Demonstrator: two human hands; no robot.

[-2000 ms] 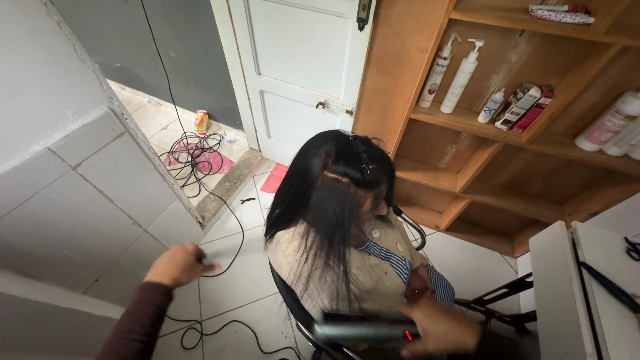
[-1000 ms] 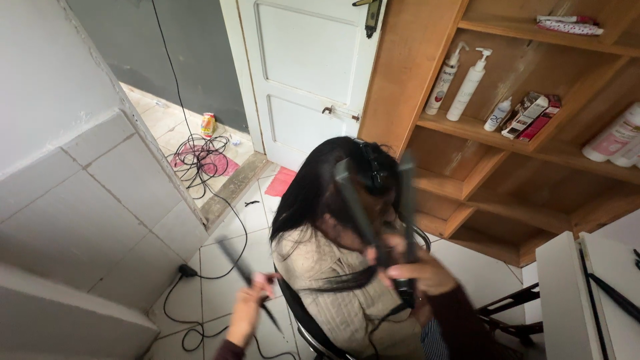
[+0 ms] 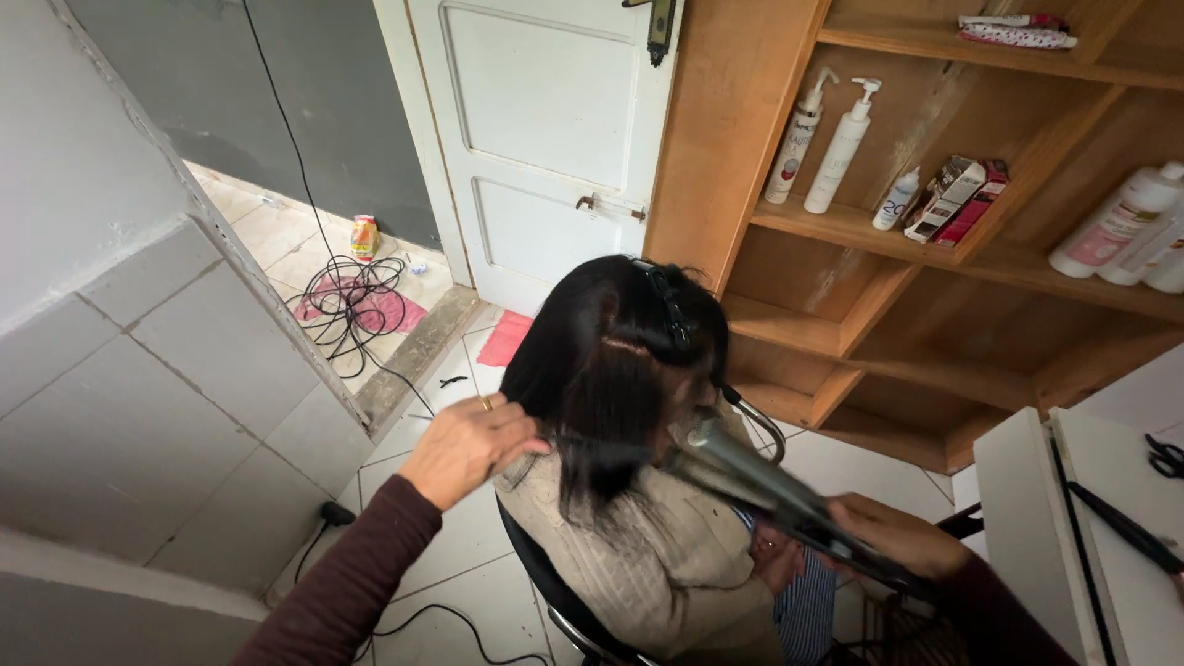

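A seated person with long dark hair [image 3: 615, 416] faces away to the right, a black clip [image 3: 668, 301] at the top of the head. My left hand [image 3: 476, 449] is at the back edge of the hair, fingers closed on a slim dark comb, mostly hidden and blurred against the strands. In my right hand [image 3: 888, 536] is a dark hair straightener [image 3: 758, 472], its tips beside the hair near the face. Its plates look slightly apart; whether hair lies between them cannot be told.
A black chair [image 3: 536, 564] supports the person. Wooden shelves [image 3: 925, 245] with bottles and boxes stand at the right, near a white table [image 3: 1027, 518] bearing scissors. Black cable [image 3: 347, 305] lies coiled by the doorway; more cable and a plug [image 3: 336, 513] are on the floor at left.
My left hand has risen from low at the left to the hair, with the comb. The straightener, upright and spread over the head one second ago, now slants beside the hair.
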